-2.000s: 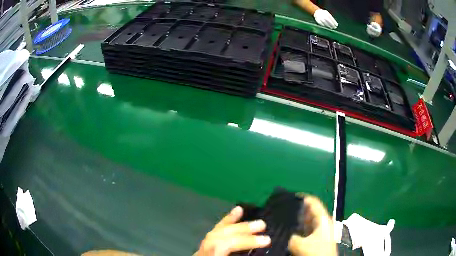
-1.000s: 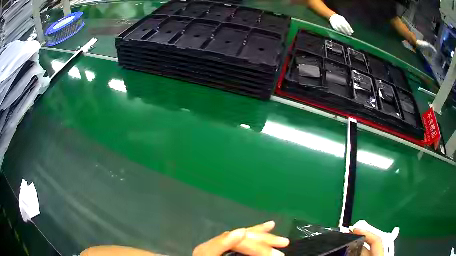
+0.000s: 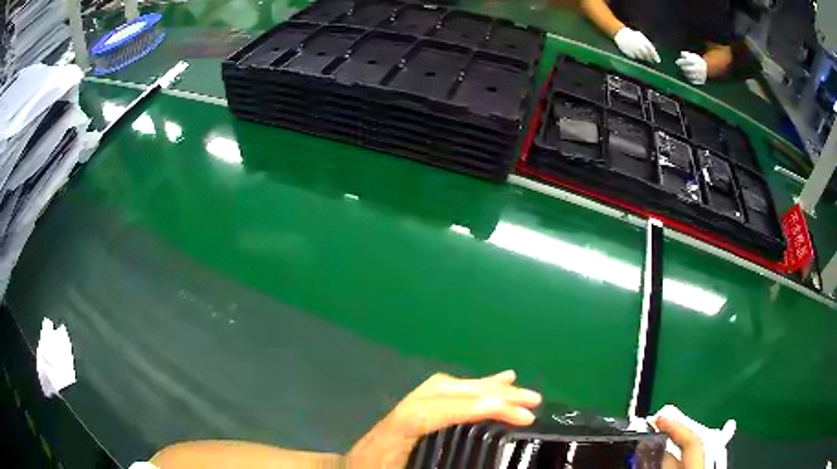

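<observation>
A stack of several black phone frames [image 3: 551, 449] is at the bottom edge, its lower part cut off; its edges show as parallel dark bars at the left. My left hand [image 3: 450, 412] lies over the stack's left end, fingers pointing right along its upper side. My right hand [image 3: 681, 440] holds the stack's right end, mostly cut off by the picture's edge. Both hands are bare.
A tall stack of black blister trays [image 3: 385, 64] is at the rear. A pocketed black tray [image 3: 633, 142] with shiny parts is beside a red sign [image 3: 797, 240]. A black-and-white strip [image 3: 650, 321] crosses the green bench. White gloves [image 3: 716, 440] lie at right. Another person's gloved hands [image 3: 635, 44] show behind.
The frames were darkly blurred between my hands and moved right; they now show as a fanned stack. My left fingers have shifted onto its upper side. The other person's right-side gloved hand has come inward.
</observation>
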